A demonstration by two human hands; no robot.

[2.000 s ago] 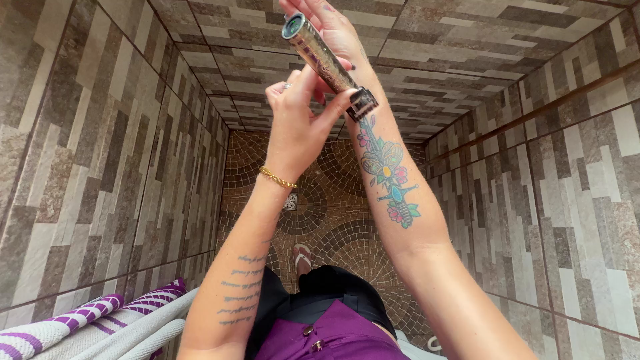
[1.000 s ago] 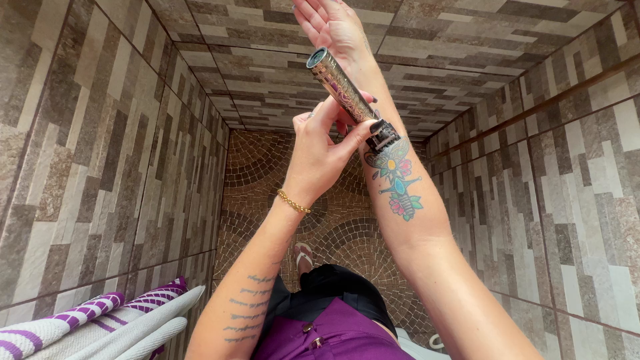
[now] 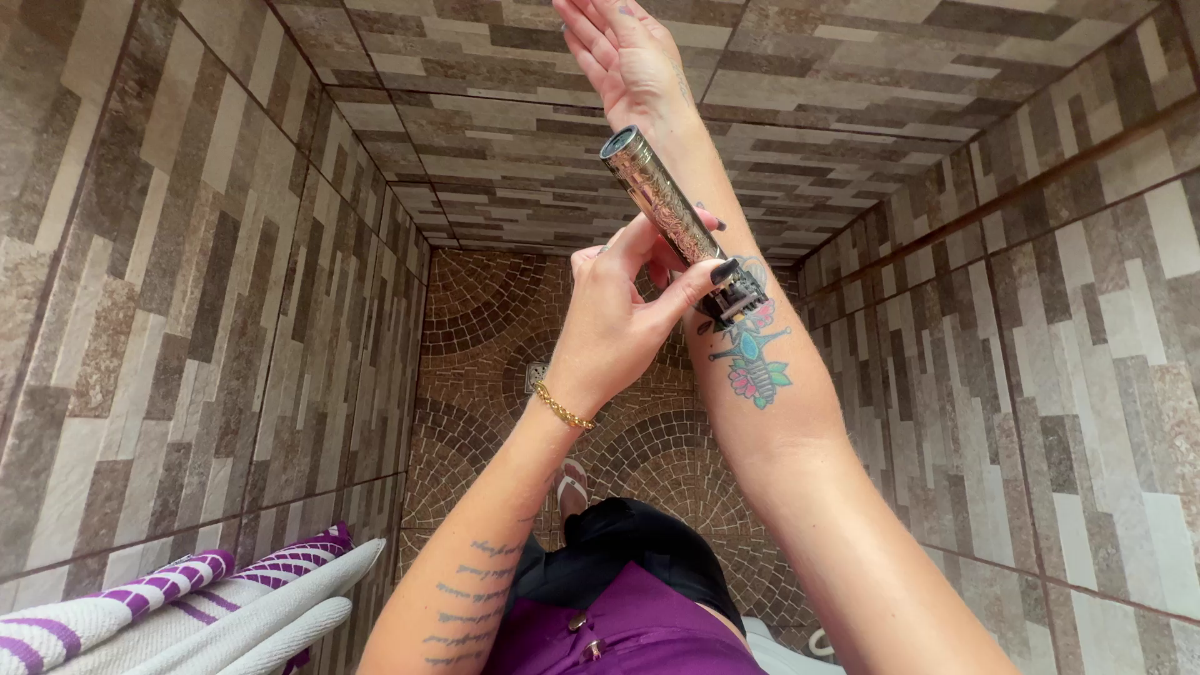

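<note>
My left hand [image 3: 619, 300] grips an engraved metal hair trimmer [image 3: 661, 202] by its lower body, thumb near the blade. The trimmer's black blade head [image 3: 736, 298] rests on or just over the inner side of my right forearm, at the upper part of a coloured flower tattoo [image 3: 755, 361]. Its round end cap tilts up toward my right wrist. My right hand [image 3: 633, 66] is stretched out at the top, palm up, fingers extended, holding nothing. A gold chain bracelet [image 3: 562, 407] circles my left wrist.
Tiled walls [image 3: 169, 281] stand on the left, ahead and on the right. Below is a mosaic floor [image 3: 478, 375] with a small drain [image 3: 535, 376]. White and purple towels [image 3: 187, 586] hang at the lower left. My sandalled foot [image 3: 572, 487] shows beneath my arms.
My left hand has moved the trimmer down my right forearm, from near the wrist onto the flower tattoo. My right arm stays outstretched.
</note>
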